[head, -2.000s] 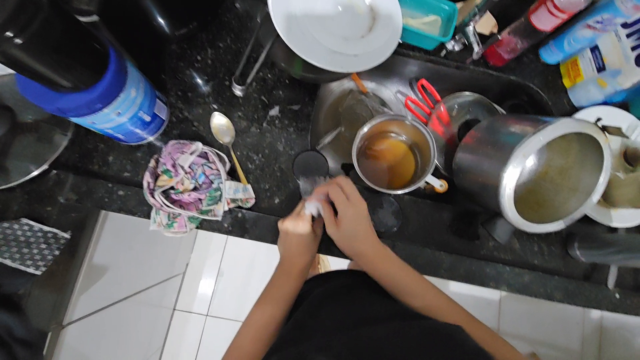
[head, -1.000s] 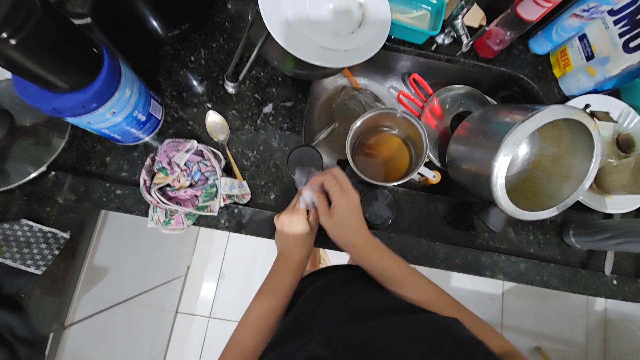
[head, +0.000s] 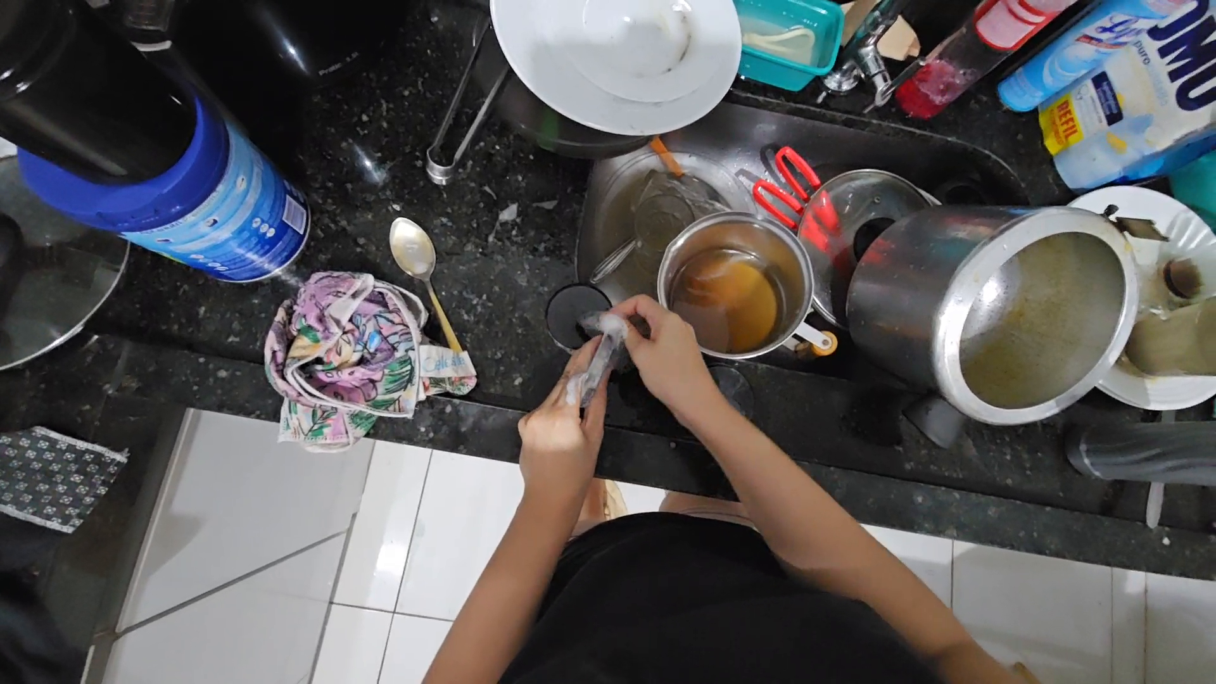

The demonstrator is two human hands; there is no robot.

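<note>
My left hand (head: 562, 432) holds a small clear plastic piece (head: 595, 372), possibly a tube or bag with whitish stuff on it, near the counter's front edge. The fingertips of my right hand (head: 665, 353) pinch its upper end, where a whitish wad shows. Just beyond my fingers lies a round black lid or cup (head: 578, 314). To the right of it, a metal saucepan (head: 736, 283) with amber-brown liquid stands at the sink's edge. A metal spoon (head: 414, 249) and a crumpled floral cloth (head: 350, 353) lie on the counter to the left.
The steel sink (head: 608, 204) holds a glass lid (head: 860, 228) and a red-handled utensil (head: 787, 187). A large pot (head: 950, 294) lies tilted at right, beside a white plate (head: 1102, 380). White plates (head: 617, 104) are stacked behind; a blue container (head: 242, 214) stands at left.
My right hand has shifted slightly on the plastic piece, which shows more plainly between my hands now. The counter items stay where they were.
</note>
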